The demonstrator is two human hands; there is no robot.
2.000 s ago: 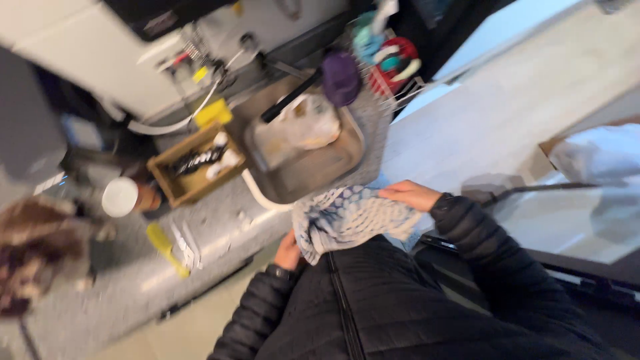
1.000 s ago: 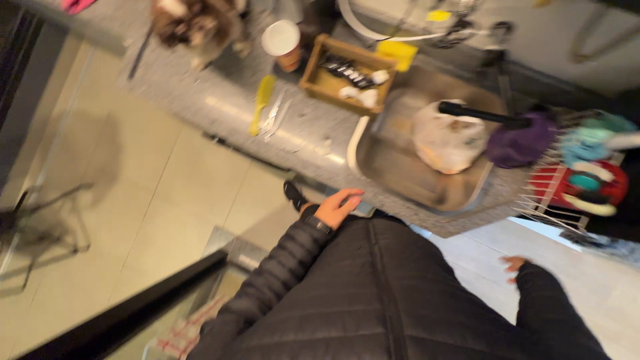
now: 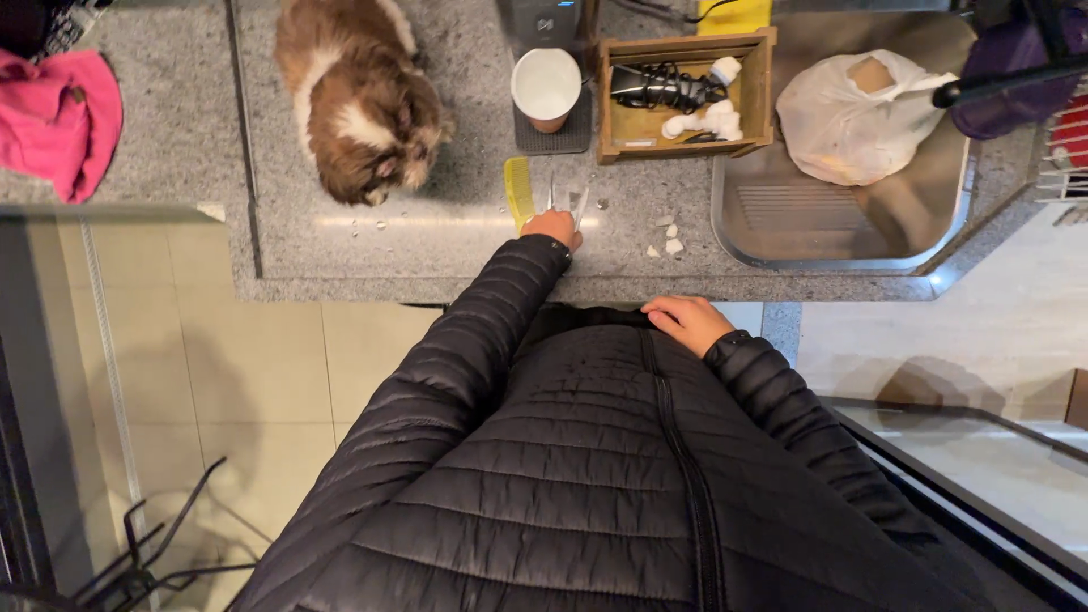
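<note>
My left hand [image 3: 552, 228] is down on the granite counter, over the lower ends of a yellow comb [image 3: 518, 189] and slim metal scissors [image 3: 551, 191]. A pale, narrow tool [image 3: 580, 206] lies at its right side. The fingers hide the contact, so any grip is unclear. My right hand [image 3: 690, 323] rests near the front of my black jacket, below the counter edge, with nothing seen in it. To the left, a brown and white dog [image 3: 365, 115] is on the counter with its head lowered.
A paper cup [image 3: 546, 85] stands on a black device. Beside it, a wooden box [image 3: 605, 106] holds a corded clipper. The steel sink [image 3: 816, 229] contains a white plastic bag [image 3: 858, 119]. Small white pieces [image 3: 673, 246] and a pink cloth [image 3: 76, 127] lie on the counter.
The patterned cloth, between my hands two seconds ago, is out of view. My left hand has moved onto the counter at the comb; my right hand has come in to the jacket front.
</note>
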